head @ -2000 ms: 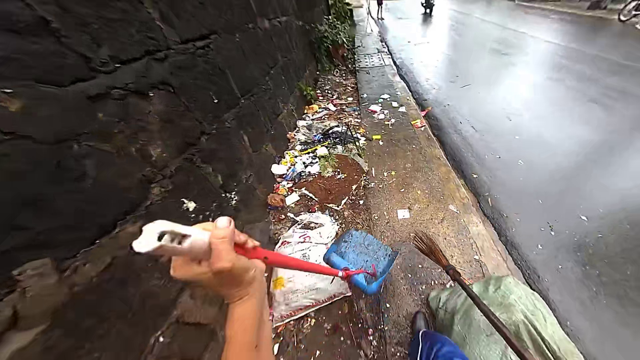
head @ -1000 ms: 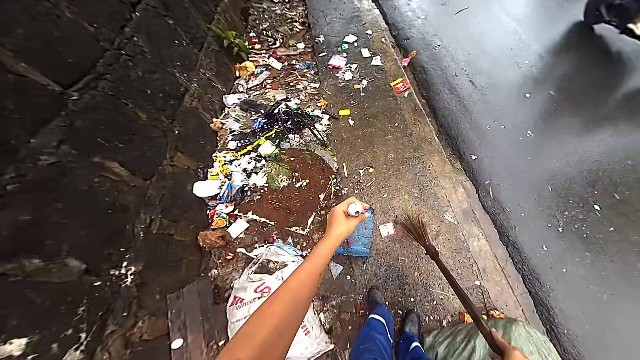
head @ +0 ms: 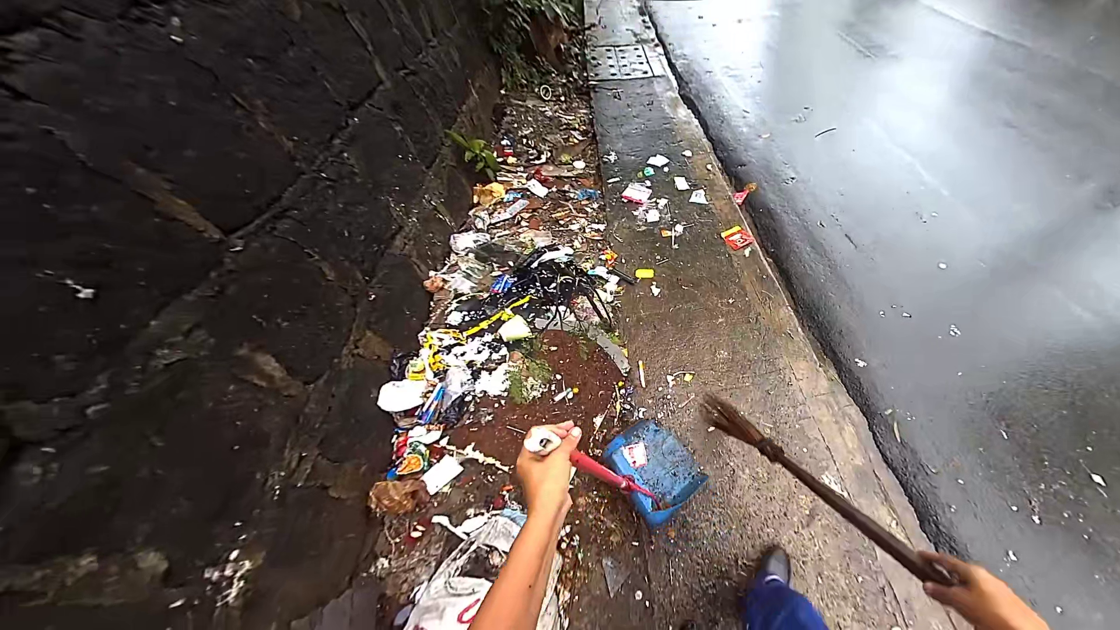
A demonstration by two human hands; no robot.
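Note:
My left hand (head: 547, 468) is closed around the white-ended red handle (head: 604, 473) of a blue dustpan (head: 661, 464), which rests on the wet concrete walkway. A scrap of white and red litter lies in the pan. At the lower right, my right hand (head: 971, 591) grips the end of a long stick broom (head: 840, 503). Its bristles (head: 731, 418) are just above or on the concrete, right of the dustpan and apart from it; contact is unclear. Part of my left forearm covers a white sack (head: 451, 604) at the bottom.
A dark stone wall (head: 219, 262) rises on the left. Heaped litter (head: 472, 350) and reddish soil (head: 577, 376) lie between it and the walkway. Loose wrappers (head: 737, 237) dot the concrete, and a wet road (head: 945, 219) runs along the right. My shoe (head: 773, 564) is near the bottom.
The white and red scrap in the dustpan lay on the concrete beside it one second ago. The green sack seen earlier at lower right is out of view. The view has tilted up since then.

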